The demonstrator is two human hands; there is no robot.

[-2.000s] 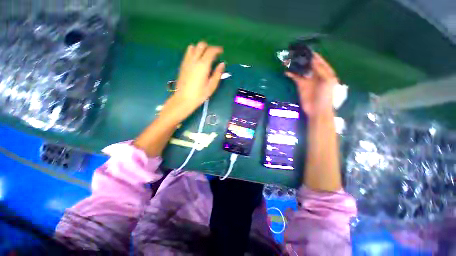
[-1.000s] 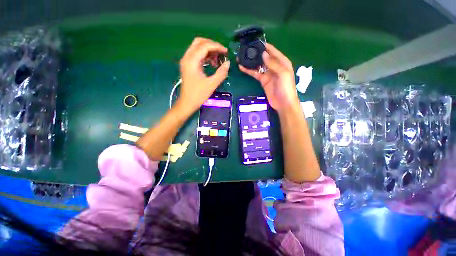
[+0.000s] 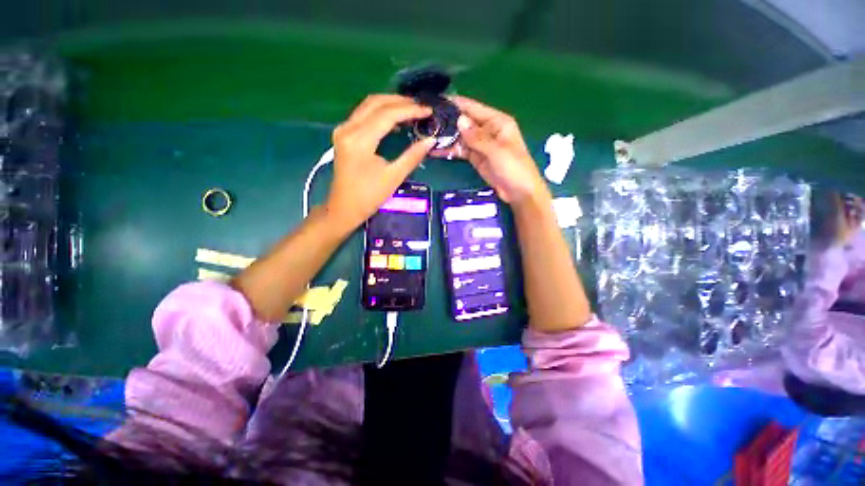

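Observation:
My right hand (image 3: 498, 152) holds a round black device (image 3: 444, 116) above the bench, behind the phones. A black flap (image 3: 424, 82) stands out from its far side. My left hand (image 3: 368, 157) pinches a small pale ring (image 3: 428, 126) against the device's face; its fingertips hide part of both. A white cable (image 3: 310, 183) runs up to my left hand, where its end is hidden. The left phone (image 3: 397, 249) shows coloured tiles and has a white cable in its bottom edge. The right phone (image 3: 476, 255) shows a purple screen.
A yellowish ring (image 3: 216, 201) lies at left, above cream tape strips (image 3: 226, 258) and a crumpled piece (image 3: 325, 301). White crumpled paper (image 3: 560, 157) lies right. Clear blister trays stand at far left (image 3: 33, 209) and right (image 3: 702, 256), with another person's pink sleeve (image 3: 823, 318) beyond.
My left hand has picked up a small ring and brought it to the device. My right hand has moved the device left, and the hands now meet. The camera view has shifted.

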